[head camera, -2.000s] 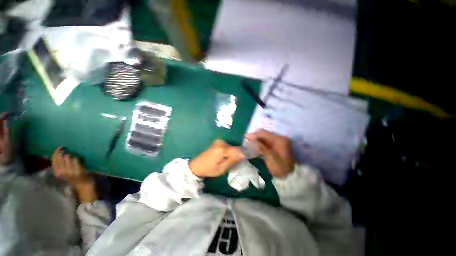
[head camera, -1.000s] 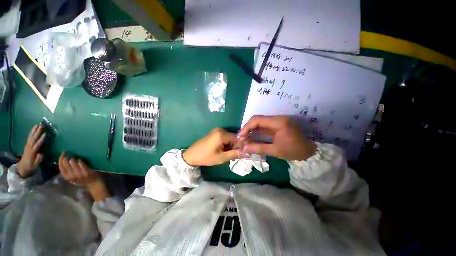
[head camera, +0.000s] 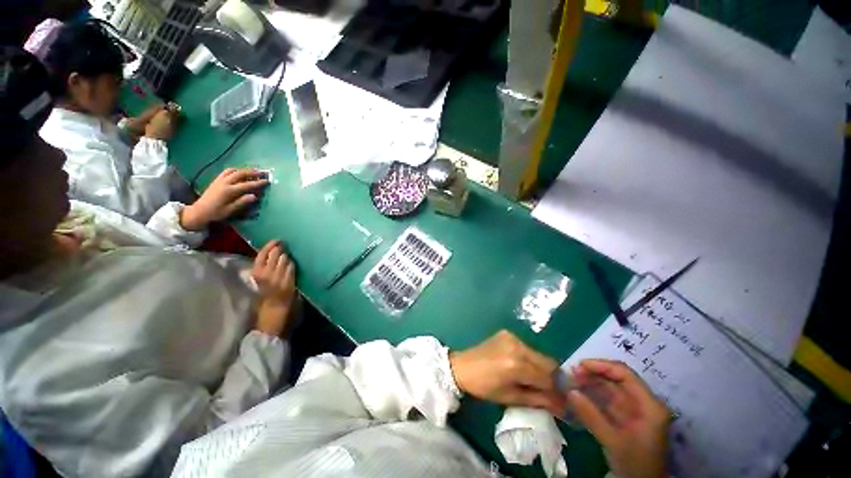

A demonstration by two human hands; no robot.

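Observation:
My left hand (head camera: 511,370) and my right hand (head camera: 620,411) meet over the bench's near right part, fingertips together around a small item (head camera: 563,378), mostly hidden by the fingers; I cannot tell what it is. A crumpled white wipe (head camera: 530,437) lies on the green mat (head camera: 485,271) just below my left hand. A small clear plastic bag (head camera: 543,297) with whitish parts lies beyond my hands. A clear sheet with rows of dark strips (head camera: 408,271) lies farther left, with dark tweezers (head camera: 354,262) beside it.
Handwritten paper sheets (head camera: 718,411) with two dark pen-like tools lie at right. A squat bottle with a metal top (head camera: 446,187) stands by a round dish of speckled parts (head camera: 399,190). A yellow-edged post (head camera: 541,103) rises behind. Gowned people (head camera: 140,345) sit at left, one hand on the mat.
The view has swung left, so the bench looks tilted and more people show. My hands stay together at the small item. The wipe, bag and strip sheet keep their places on the mat.

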